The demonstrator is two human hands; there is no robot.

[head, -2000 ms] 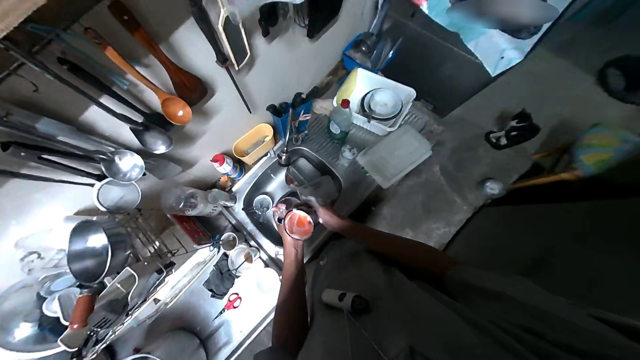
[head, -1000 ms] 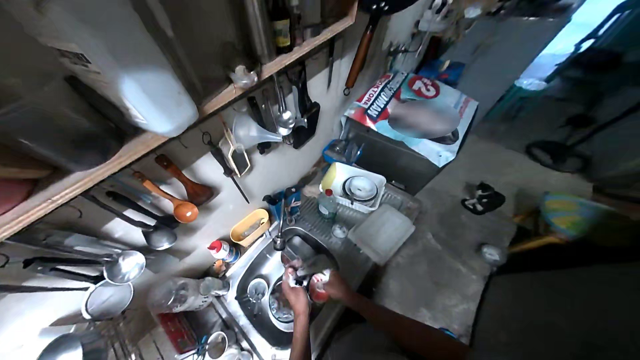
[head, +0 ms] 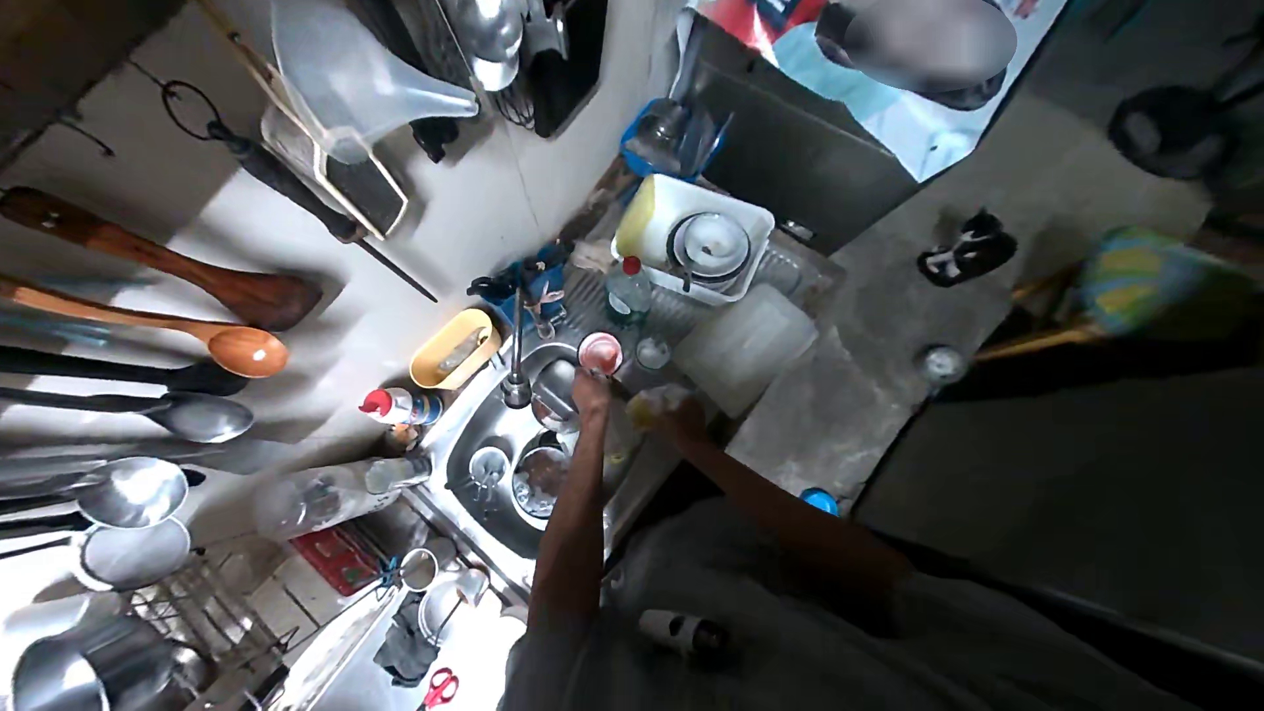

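Note:
My left hand (head: 592, 389) is over the right side of the steel sink (head: 491, 415), its fingers against the near side of a red-and-white cup (head: 600, 353); its grip is partly hidden. My right hand (head: 681, 420) is closed around a yellow and white sponge (head: 654, 405), right of the basin. A clear glass (head: 653, 353) stands on the drainboard beside the cup. In the basin lie a soapy bowl (head: 540, 481), another glass (head: 488, 465) and a metal pan (head: 556, 393) near the faucet (head: 515, 387).
Beyond the sink are a bottle with a red cap (head: 628, 292), a white dish tub (head: 760, 232) with bowls, and a translucent lid or tray (head: 746, 346). A yellow container (head: 455, 349) sits by the wall. Wooden spoons (head: 247, 352) hang at left. A black-and-white cat (head: 968, 249) is at right.
The red cup has moved from over the basin to the drainboard side, beside the clear glass. Both hands have moved apart and to the right of the basin's middle. The view has swung down.

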